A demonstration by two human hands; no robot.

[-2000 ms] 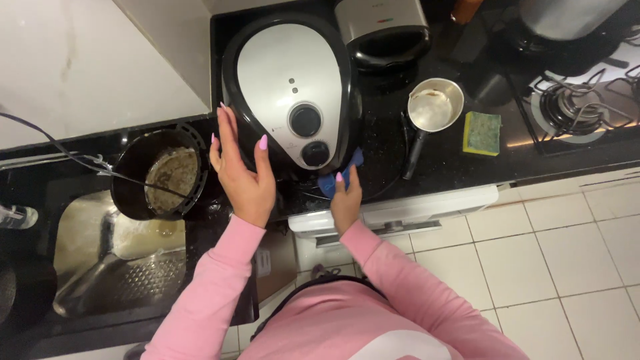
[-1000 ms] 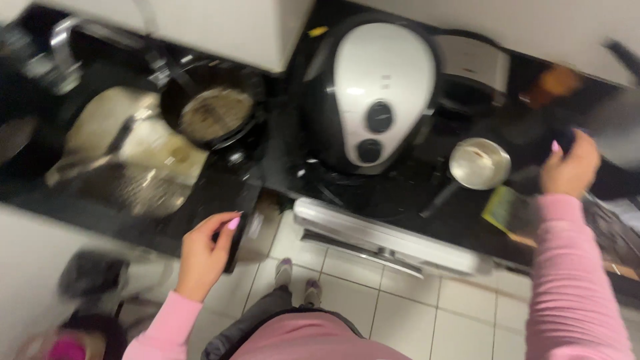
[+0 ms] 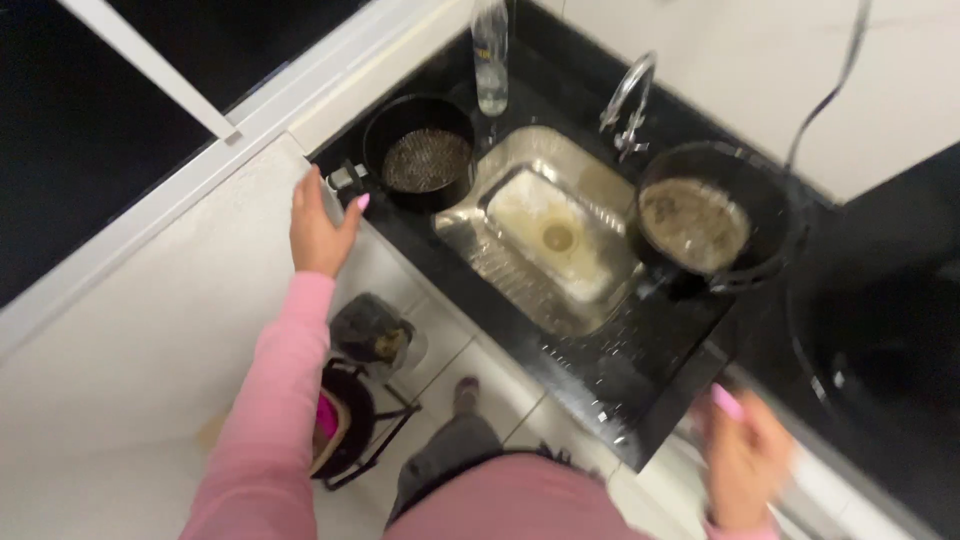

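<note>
My left hand (image 3: 322,229) is at the left end of the black counter, thumb and fingers spread. Its fingertips are beside the handle (image 3: 346,178) of a round black basket (image 3: 424,154) with a perforated bottom; I cannot tell if they touch. My right hand (image 3: 742,450) is blurred, low at the right by the counter's front edge, its fingers partly bent; whether it holds anything is unclear. Between the hands lies a stainless steel sink (image 3: 551,232), wet and stained. A larger round black pot (image 3: 712,210) with cloudy liquid stands at the sink's right side.
A clear bottle (image 3: 491,60) and a chrome faucet (image 3: 634,97) stand behind the sink. A dark cable (image 3: 825,94) hangs over the pot. Below the counter are a bin (image 3: 371,330) and a black-framed stool (image 3: 349,420) with something pink on it. A white wall borders the left.
The view has swung left to the sink, and the air fryer and saucepan are out of it. My left hand has moved from the counter's front edge to beside the black basket's handle.
</note>
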